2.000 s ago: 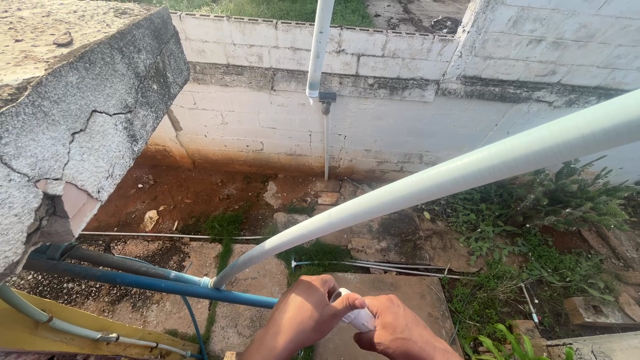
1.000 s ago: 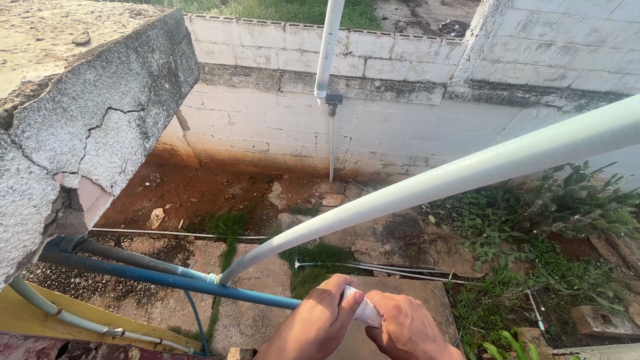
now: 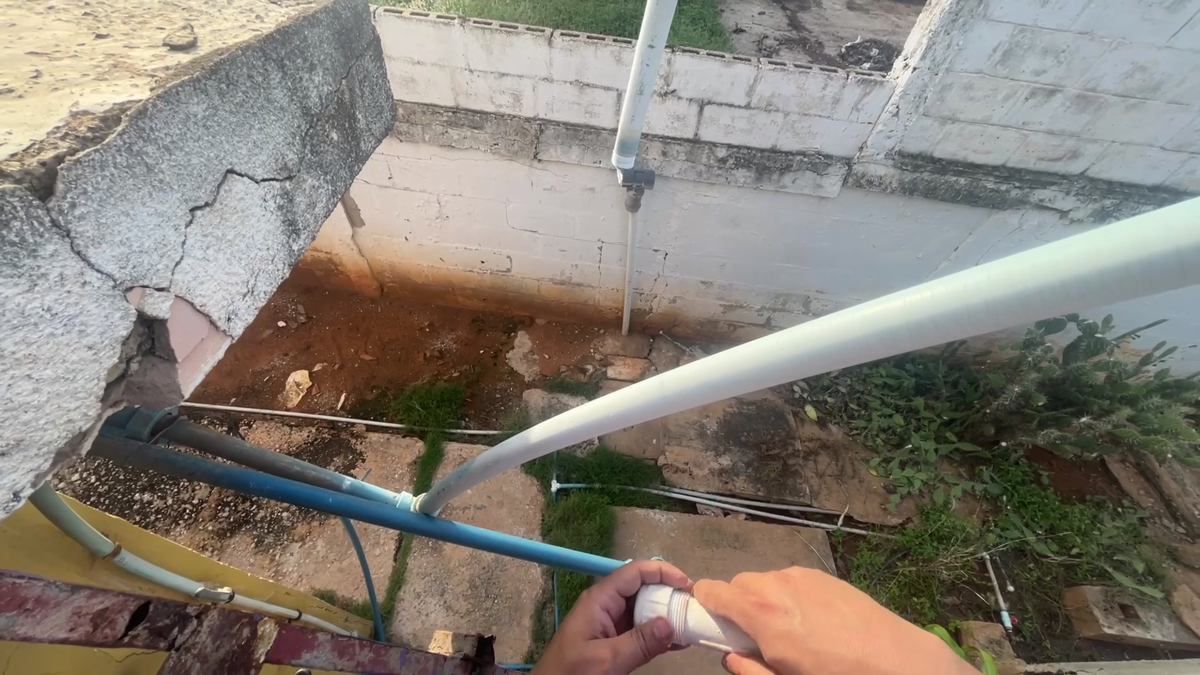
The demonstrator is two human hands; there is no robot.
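My left hand (image 3: 614,623) grips the left end of a white plastic pipe fitting (image 3: 692,621) with ridged rings, its thumb and fingers around it. My right hand (image 3: 816,619) is closed over the fitting's right end and hides part of it. Just behind my left hand, a blue pipe (image 3: 469,532) reaches the fingers; how its end meets them cannot be told. A thick white pipe (image 3: 778,361) rises from beside the blue pipe toward the upper right, passing above both hands.
A cracked concrete slab (image 3: 225,178) juts in at upper left. A rusty metal bar (image 3: 103,614) and a yellow wall (image 3: 56,553) lie at lower left. Far below are paving slabs (image 3: 469,572), plants (image 3: 1012,412) and a white block wall (image 3: 525,216) with an upright pipe (image 3: 645,84).
The white fitting shows more of its length and ridges between my hands than before. My hands have shifted slightly right and lower in the view.
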